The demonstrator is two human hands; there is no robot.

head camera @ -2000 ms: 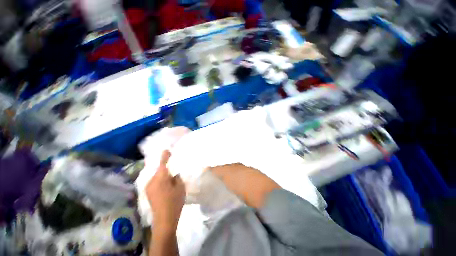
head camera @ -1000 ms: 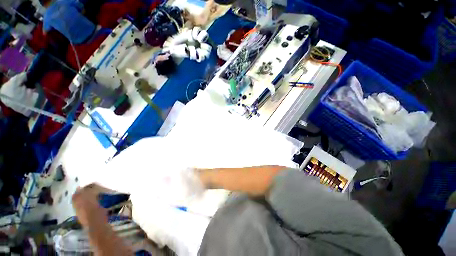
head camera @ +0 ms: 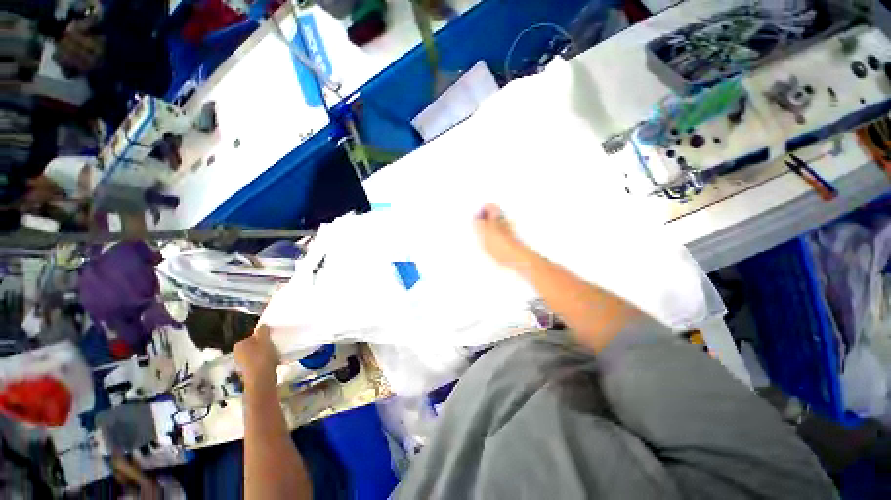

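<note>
White garment cloth (head camera: 547,146), overexposed so its folds hardly show, is spread over the table in front of me and hangs past its near edge. My left hand (head camera: 257,354) is closed on the cloth's left edge and holds it out to the left. My right hand (head camera: 496,234) lies on top of the cloth near the middle; its fingers blend into the glare, so I cannot tell whether they grip. A small bright blue patch (head camera: 405,274) shows at the cloth between the hands.
A sewing machine (head camera: 772,107) with a parts tray (head camera: 674,73) and orange-handled snips (head camera: 812,180) is at right. A blue crate (head camera: 793,303) with white pieces is below it. Another machine (head camera: 327,391) is lower left. Striped cloth (head camera: 220,278) and purple cloth (head camera: 125,285) lie left.
My left hand has moved onto the cloth's left edge and pulls it out flat. My right hand has moved forward over the cloth. The view has turned, and the cloth is more spread.
</note>
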